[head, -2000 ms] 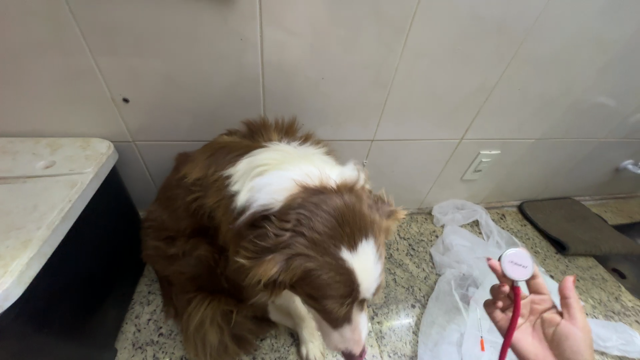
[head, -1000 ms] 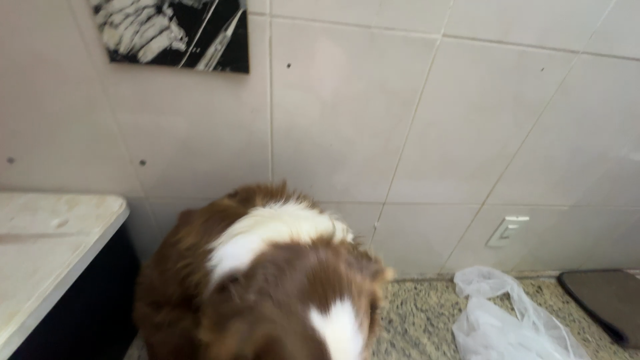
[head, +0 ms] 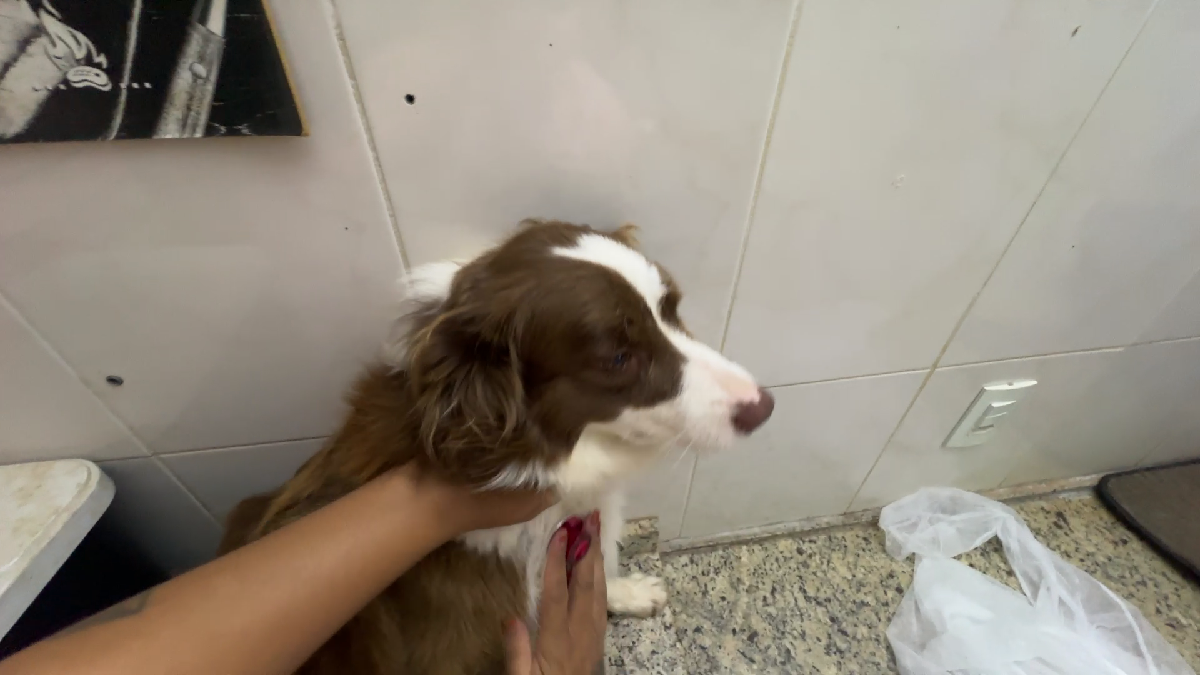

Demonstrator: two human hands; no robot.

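A brown and white dog [head: 553, 356] sits on the speckled granite counter [head: 741, 600], its head raised and its muzzle pointing right. My left hand [head: 492, 506] reaches in from the lower left and lies against the dog's neck under the ear; its fingertips are lost in the fur. Below it, my right hand [head: 572, 609] presses the red stethoscope [head: 576, 546] to the white chest fur. Only a bit of red shows between those fingers; the chest piece's face and most of the tubing are hidden.
A crumpled clear plastic bag [head: 1003, 600] lies on the counter at right, near a dark mat [head: 1162, 511]. A white-topped piece of furniture [head: 47, 516] stands at left. Behind the dog is a tiled wall with a switch plate [head: 991, 412] and a dark poster [head: 150, 70].
Two seconds ago my right hand held the stethoscope up over the bag; now it is at the dog's chest. My left hand has come into view. The dog has lifted its lowered head.
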